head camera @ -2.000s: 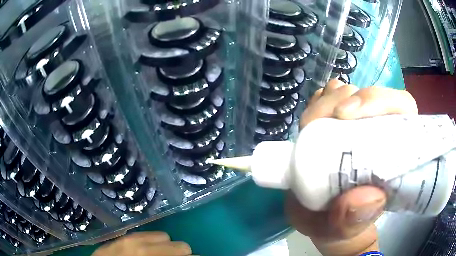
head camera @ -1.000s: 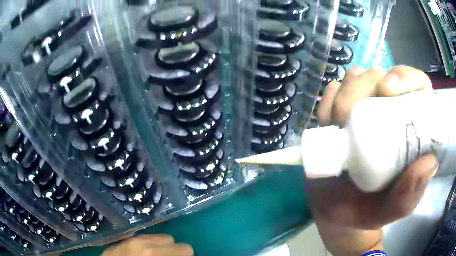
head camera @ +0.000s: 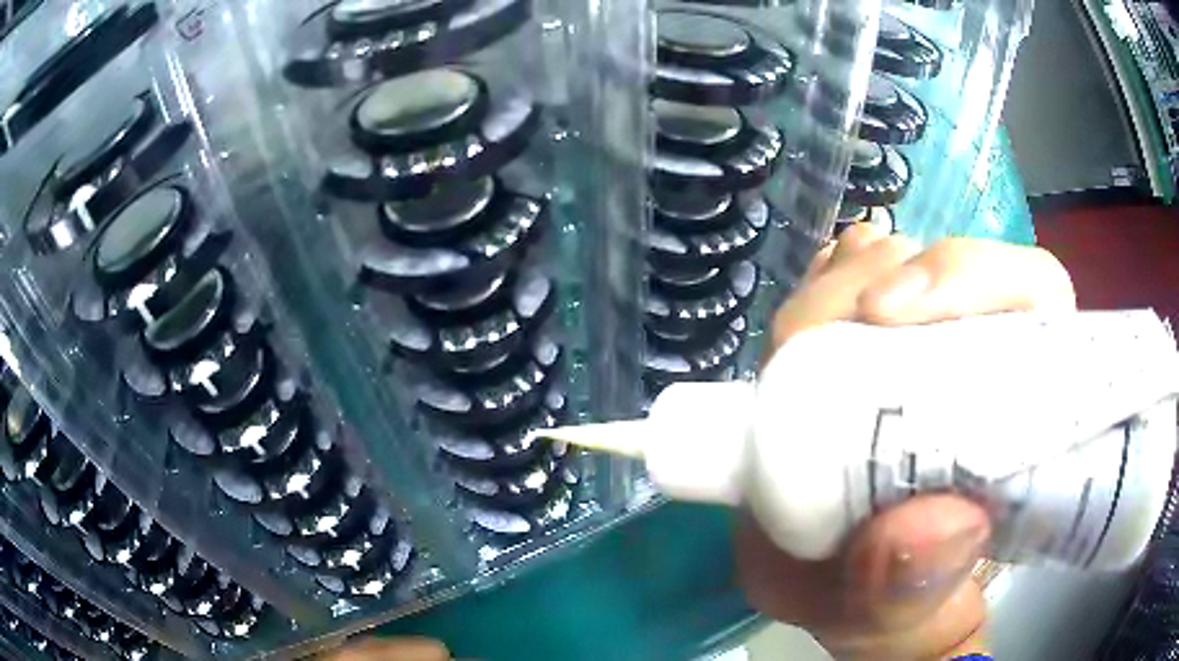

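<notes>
A clear moulded plastic tray [head camera: 595, 194] holds rows of round black parts [head camera: 420, 116] with grey discs, closely stacked in channels. My right hand [head camera: 892, 568] is closed around a white glue bottle [head camera: 828, 426] with a printed label, held sideways. Its pale-yellow nozzle [head camera: 595, 437] points left, with the tip over the lower end of the middle row of black parts. Whether the tip touches a part, or a drop hangs from it, cannot be told. My left hand [head camera: 388, 650] is cut off by the bottom edge; only a little of its back or knuckles shows.
A green-teal mat [head camera: 608, 568] lies under the tray. At the right are a grey surface [head camera: 1067, 103], green-edged boards or racks [head camera: 1144, 91] and a dark red area [head camera: 1112, 252]. A blue band shows at my right wrist.
Over the last second the bottle has moved left and slightly down, bringing its nozzle over the middle row. The tray's rows sit differently in view. My left hand has dropped lower, nearly out of the picture.
</notes>
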